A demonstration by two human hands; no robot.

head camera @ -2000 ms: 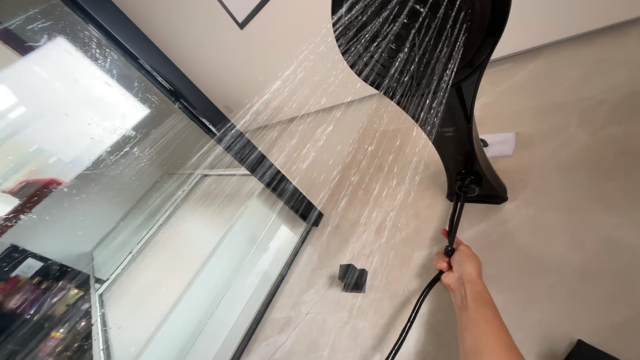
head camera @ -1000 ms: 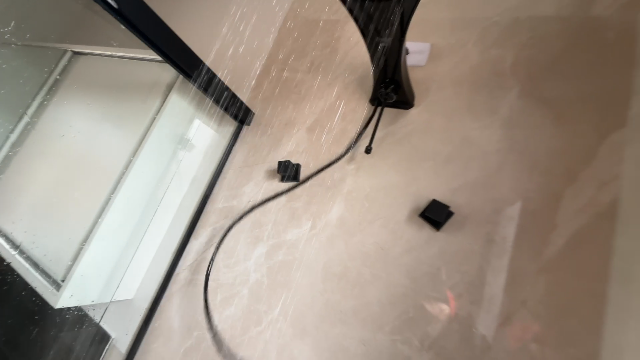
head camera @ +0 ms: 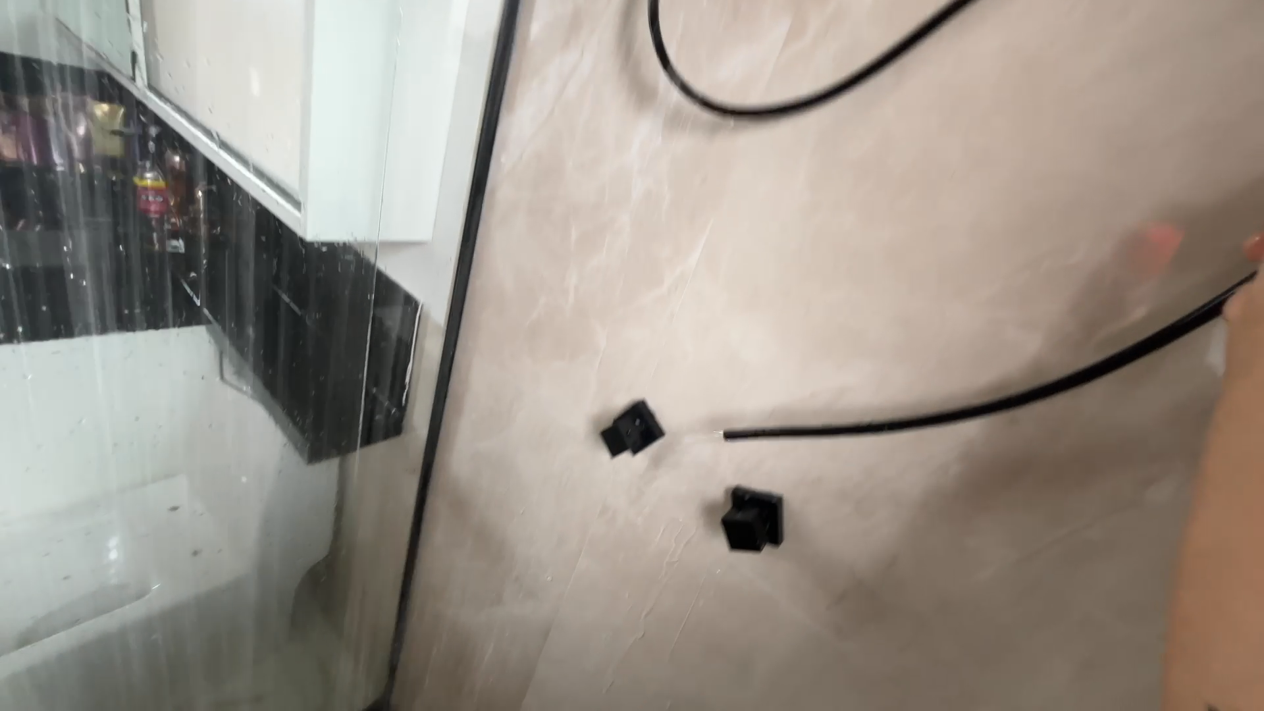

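At the right edge my right hand [head camera: 1246,286] shows only in part, with its fingers closed around a thin black hose or cable [head camera: 948,413]. From the hand the line curves down to the left and ends in front of the wall, near a small black wall fitting [head camera: 633,428]. A second black square fitting [head camera: 752,519] is lower and to the right of that end. Higher up hangs a loop of black hose [head camera: 750,114], whose ends leave the frame. My forearm runs down the right side. My left hand is not in view.
A wet glass panel [head camera: 247,553] with a black edge frame [head camera: 456,336] is on the left. Behind it are a white cabinet [head camera: 370,128], dark shelving [head camera: 326,365] with several bottles, and a white basin. The wall [head camera: 889,247] is beige and glossy, with a reddish reflection.
The view has swung down, and the black shower panel with its spray has left the frame. Two seconds ago my right hand held the cables just below that panel; now it holds a line at the right edge.
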